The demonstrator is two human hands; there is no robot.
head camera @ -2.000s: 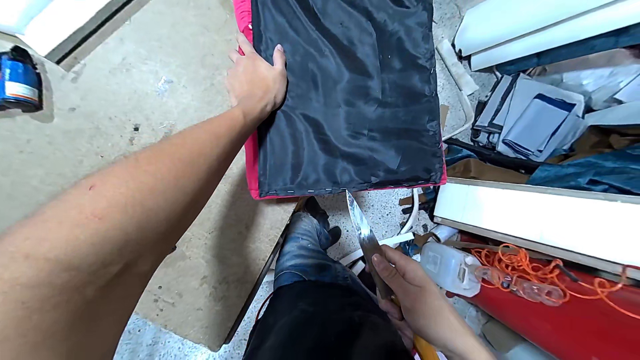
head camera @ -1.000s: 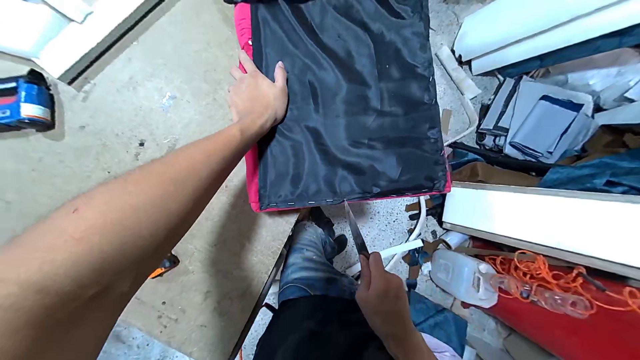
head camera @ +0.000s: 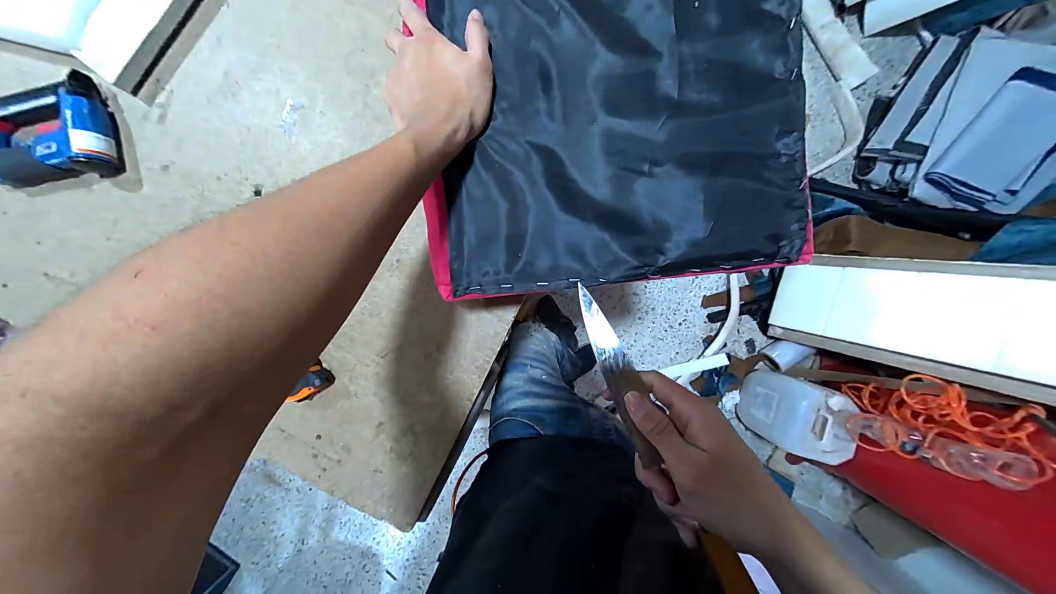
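A flat upholstered panel has black lining fabric (head camera: 594,157) on its face and pink-red fabric (head camera: 439,239) along its edges. Staples run in a row along the near edge of the lining. My left hand (head camera: 445,78) grips the panel's left edge, thumb on the black lining and fingertips over the side. My right hand (head camera: 693,454) is closed around the handle of a knife (head camera: 606,338). The knife's pointed blade reaches up to the near edge, its tip at the staple row. Part of the handle is hidden by my fingers.
A blue cordless power tool (head camera: 82,136) lies on the worktable (head camera: 330,462) at left, with an orange-black tool (head camera: 313,382) partly behind my forearm. On the right are a white board (head camera: 899,322), folded grey fabric (head camera: 982,132), a plastic jug (head camera: 792,417) and orange hose (head camera: 949,412).
The knife and my right hand have shifted slightly, with the blade tip still at the stapled edge. My left hand stays on the panel's left side.
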